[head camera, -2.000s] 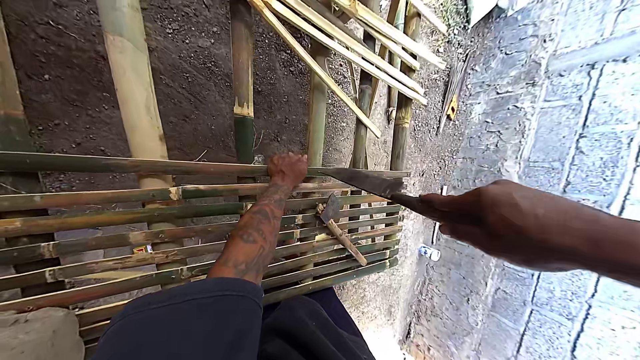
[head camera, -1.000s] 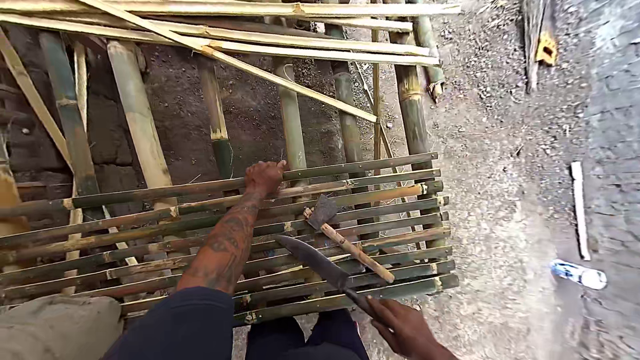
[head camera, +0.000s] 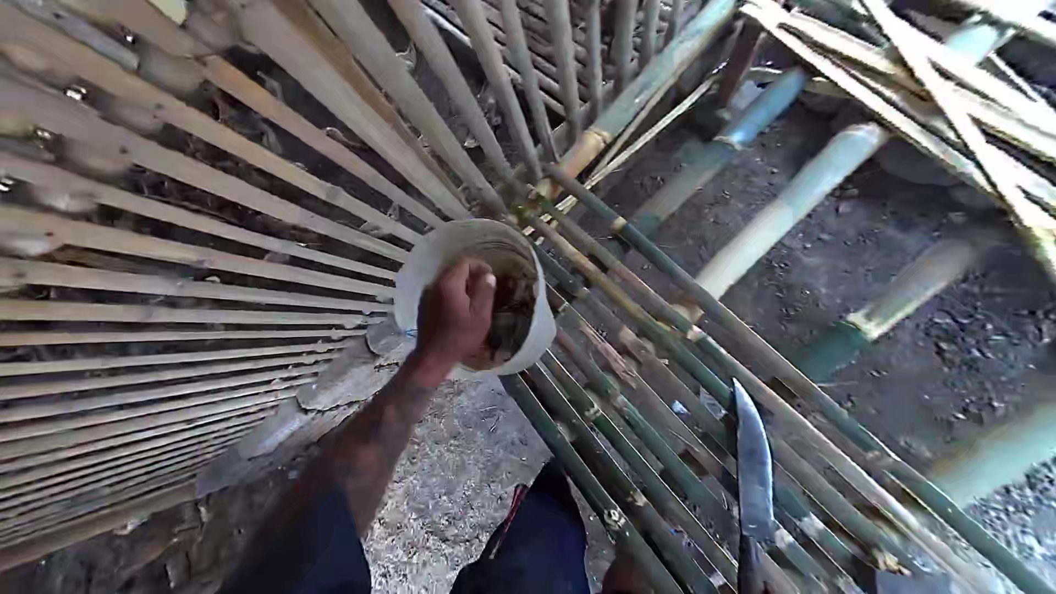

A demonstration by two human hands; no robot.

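Observation:
My left hand (head camera: 458,309) reaches into the mouth of a whitish round bucket (head camera: 540,334), its fingers curled and the thumb on top. Dark material shows inside the bucket; whether the fingers hold any of it cannot be told. The bucket rests where two sets of bamboo slats meet. At the lower right, a long knife (head camera: 755,470) lies over or hangs above the green bamboo slats (head camera: 652,445), blade tip pointing up the view. Its dark handle runs to the bottom edge. My right hand is not visible.
Pale bamboo slats (head camera: 190,289) fan across the left side. Thick bamboo poles (head camera: 784,214) cross bare soil at the right, with split bamboo strips (head camera: 924,99) piled above them. Gritty ground (head camera: 462,462) shows below the bucket.
The view has swung strongly left. My left hand has gone from the bamboo slats to the bucket. My right hand, earlier holding the knife, is out of view.

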